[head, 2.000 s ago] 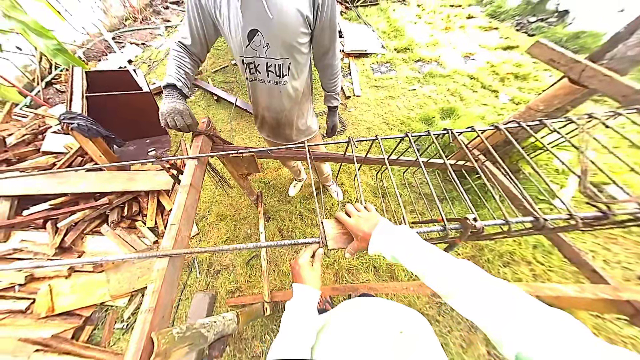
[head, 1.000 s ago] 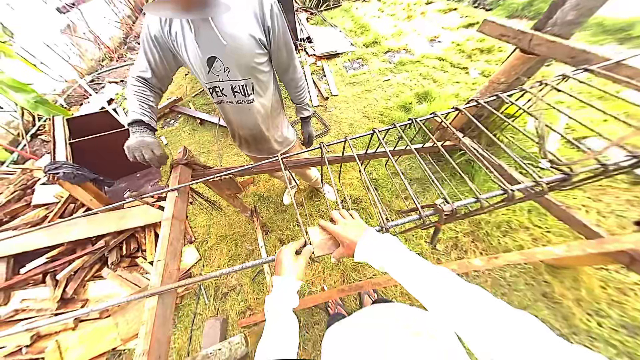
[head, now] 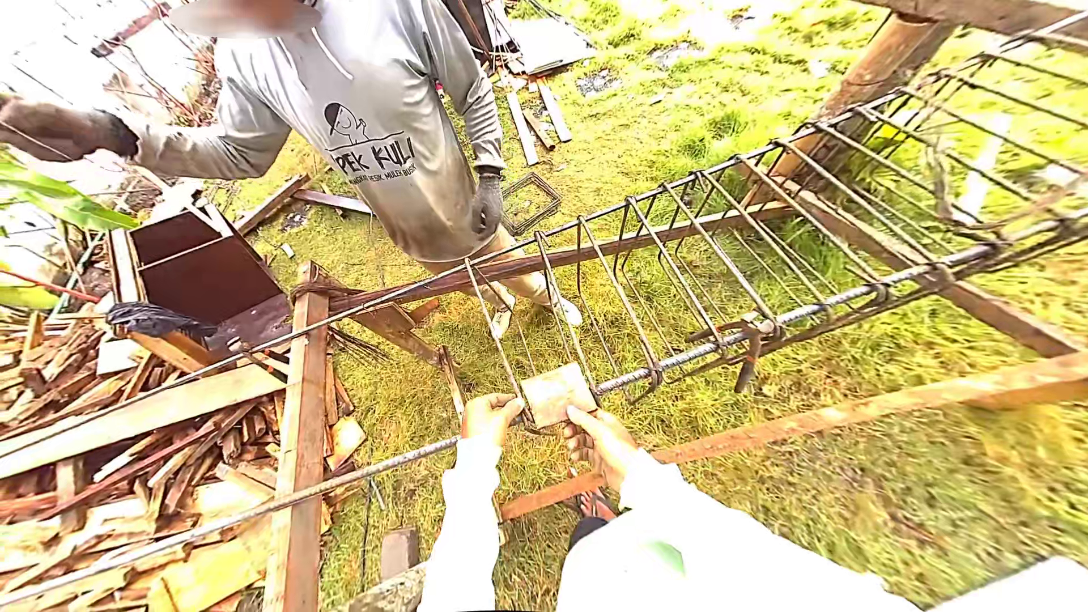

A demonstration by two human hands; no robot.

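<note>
A small flat piece of wood lies against the lower steel bar, between two stirrups of the rebar cage. My right hand grips its lower right edge, thumb on its face. At its left, my left hand has thumb and fingers closed around a wire stirrup beside the lower bar. The bar runs on to the lower left. Wire stirrups stand in a row along the cage, and a short metal piece hangs from it right of my hands.
Across the cage stands a co-worker in a grey hooded shirt and gloves. Wooden trestle beams carry the bars. Split scrap wood is heaped at the left by a dark brown box. A wooden rail crosses near my feet.
The co-worker's gloved hand at the left, lower in the earlier frames, is now raised and stretched out to the left. My hands stay at the wood piece, now turned with its broad face more visible.
</note>
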